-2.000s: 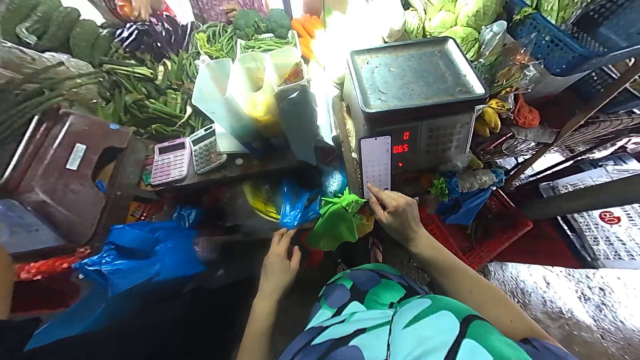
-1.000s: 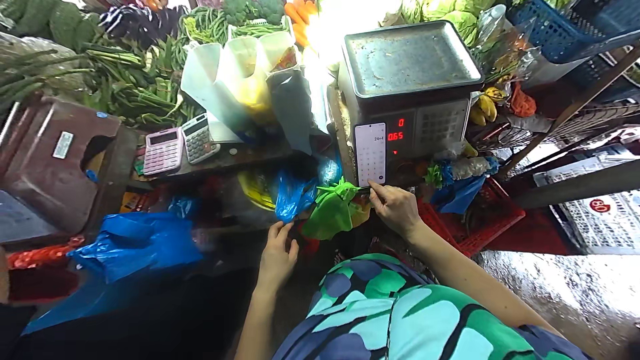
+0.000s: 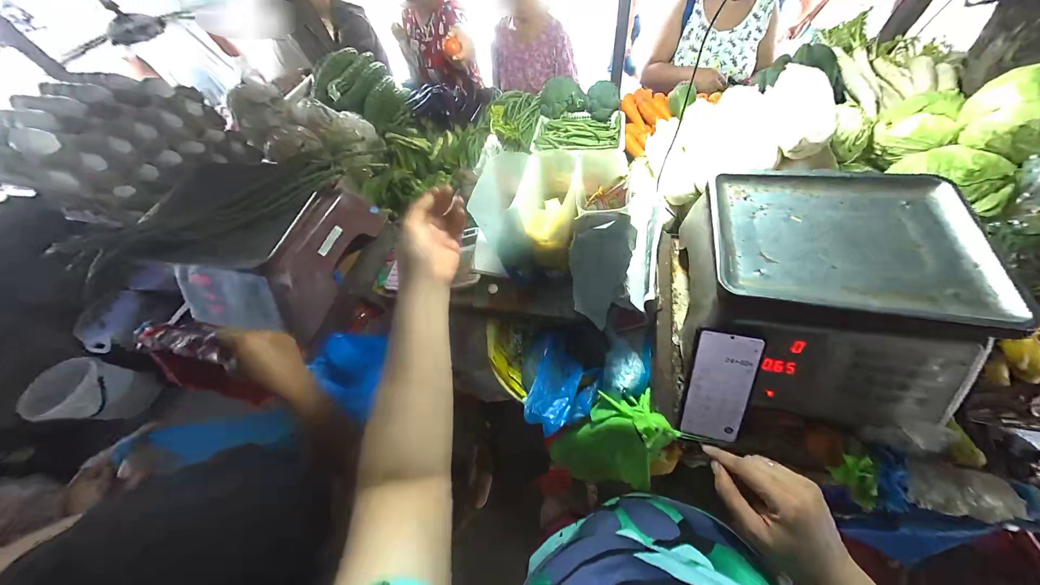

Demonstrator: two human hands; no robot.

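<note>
My left hand (image 3: 436, 236) is raised with curled fingers beside the clear plastic bin of dividers (image 3: 528, 203), above the calculators it partly hides; nothing shows in its grasp. My right hand (image 3: 764, 496) rests with its index finger near the lower edge of a smartphone (image 3: 721, 386), which leans upright against the front of a digital scale (image 3: 861, 382). The scale's metal tray (image 3: 877, 240) is bare and its red digits are lit. Bunched green plastic bags (image 3: 605, 447) hang left of my right hand, with a thin strand near its fingertip. Blue plastic bags (image 3: 559, 390) hang behind them.
A co-worker's blurred arm (image 3: 272, 366) reaches over blue plastic bags at the left, by a brown plastic box (image 3: 325, 244) and a white bucket (image 3: 81, 390). Green beans (image 3: 577, 132), broccoli (image 3: 563, 96), carrots (image 3: 646, 114) and cabbages (image 3: 951, 175) line the back. People stand behind the vegetables.
My left hand has moved up and away from the blue and green bags toward the calculators. My right hand stays near the phone. The view has tilted up, and a co-worker's arm has come in at left.
</note>
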